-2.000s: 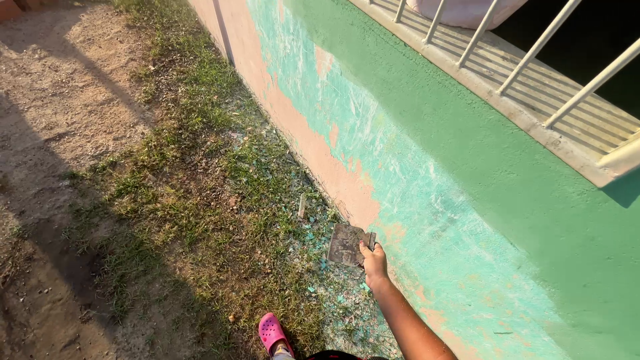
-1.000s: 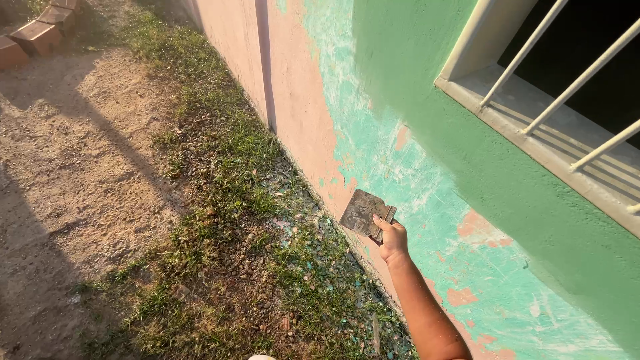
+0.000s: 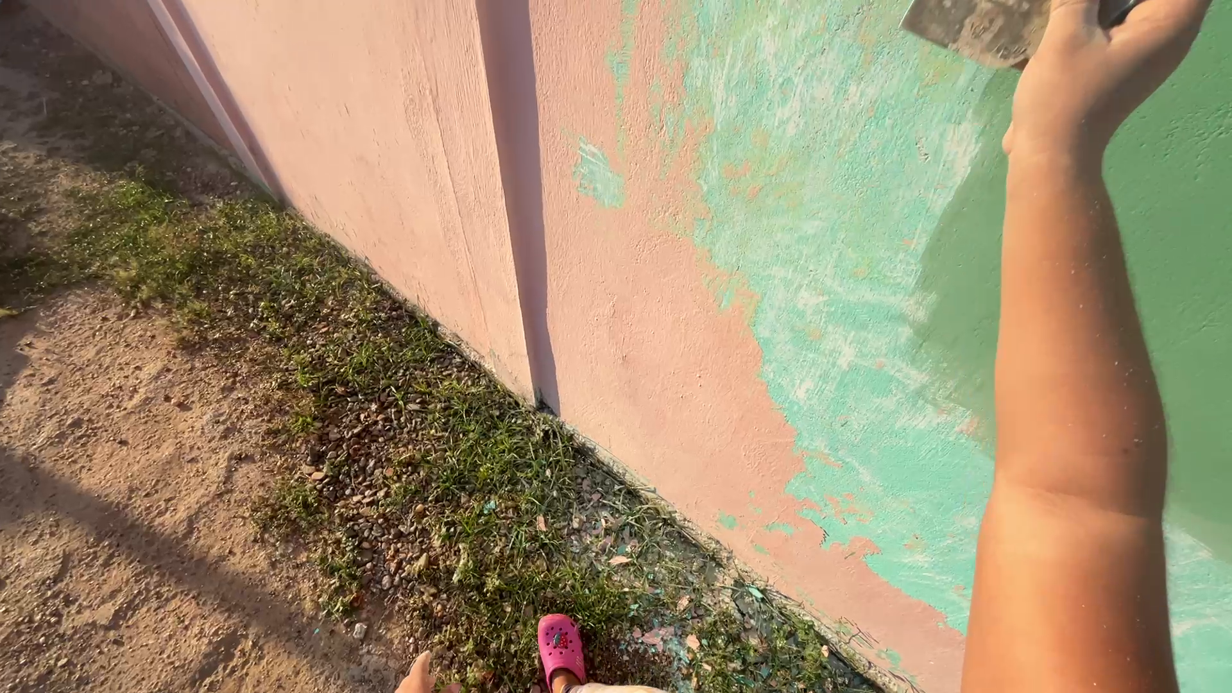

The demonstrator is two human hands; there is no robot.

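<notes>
My right hand (image 3: 1097,72) is at the upper right, closed around a wide, flat scraper (image 3: 982,29) whose metal blade is smeared with dirt or residue. The blade lies in front of the wall's scraped turquoise area (image 3: 828,221); whether it touches the wall cannot be told. Around it, the painted wall shows bare pink patches (image 3: 654,327) to the left and smooth green paint (image 3: 1184,289) to the right. At the bottom edge, only a few fingertips of my left hand (image 3: 416,674) show, and what it may hold is hidden.
A pink clog (image 3: 561,647) on a foot stands on the grass near the wall's base. Paint flakes (image 3: 659,635) lie scattered over grass and gravel there. A vertical pilaster (image 3: 518,192) juts from the wall. Bare dirt (image 3: 125,462) stretches along the left side.
My right hand has moved with the scraper from the lower part of the wall to higher up. Fingertips of my left hand have come into view. The view has swung, and the barred window is out of it.
</notes>
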